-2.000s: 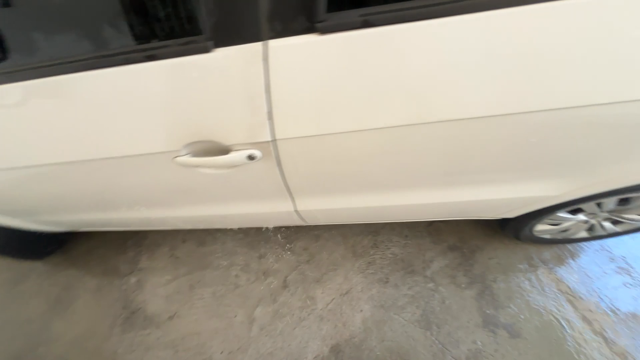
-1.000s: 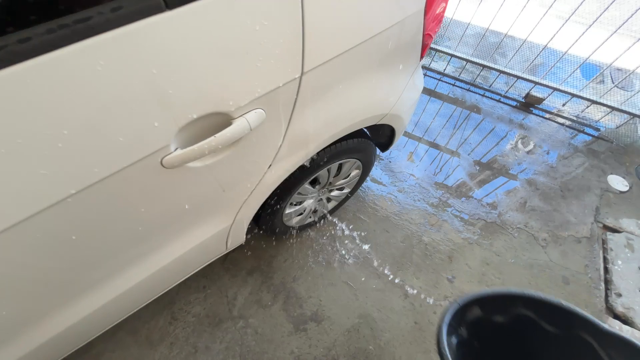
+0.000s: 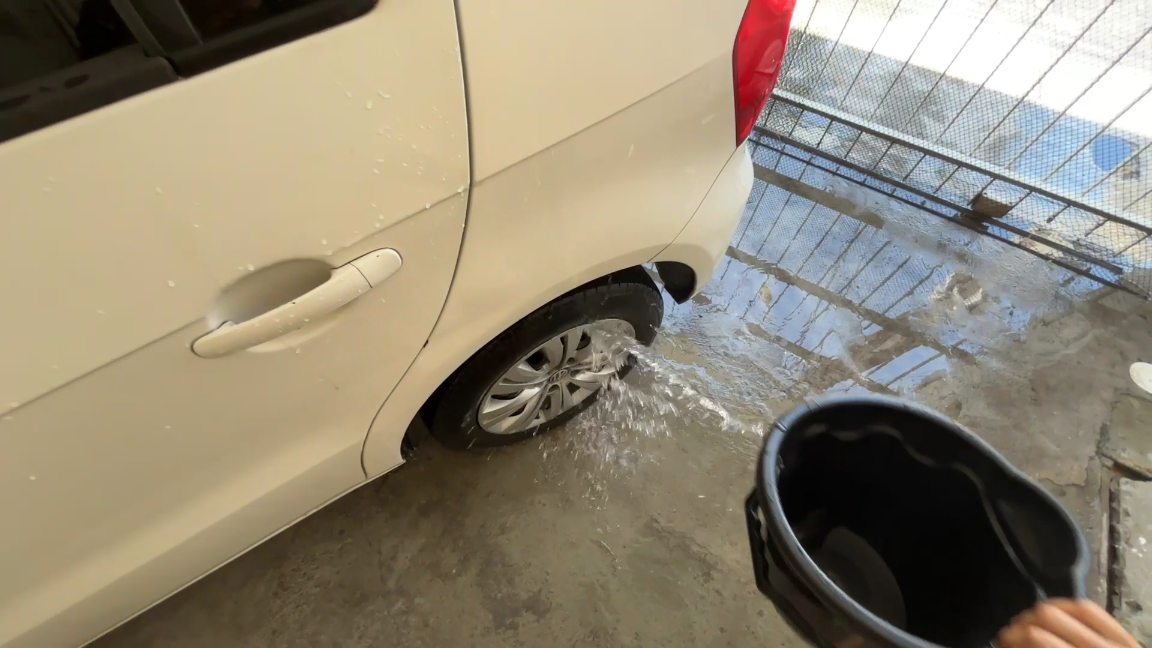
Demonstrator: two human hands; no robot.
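Note:
A black plastic bucket [image 3: 909, 477] is tilted at the lower right, its mouth facing the camera. My right hand [image 3: 1066, 625] grips its rim at the bottom edge; only the fingers show. My left hand is out of view. Between the bucket and the car's rear wheel [image 3: 553, 382], a stream of water [image 3: 688, 391] crosses the air and splashes on the silver wheel cover and black tire. The white car's side [image 3: 594, 189] bears scattered drops around the door handle [image 3: 297, 306].
Wet concrete floor [image 3: 504, 540] lies below the car. Behind the red tail light [image 3: 759, 67] stands a metal mesh gate [image 3: 954, 166], reflected in standing water. A broken floor edge [image 3: 1111, 522] runs at the right, near a small white disc [image 3: 1141, 376].
The view has swung from the car's doors to its rear wheel. The bucket has come further into view with my right hand on it, and the splash at the wheel has grown.

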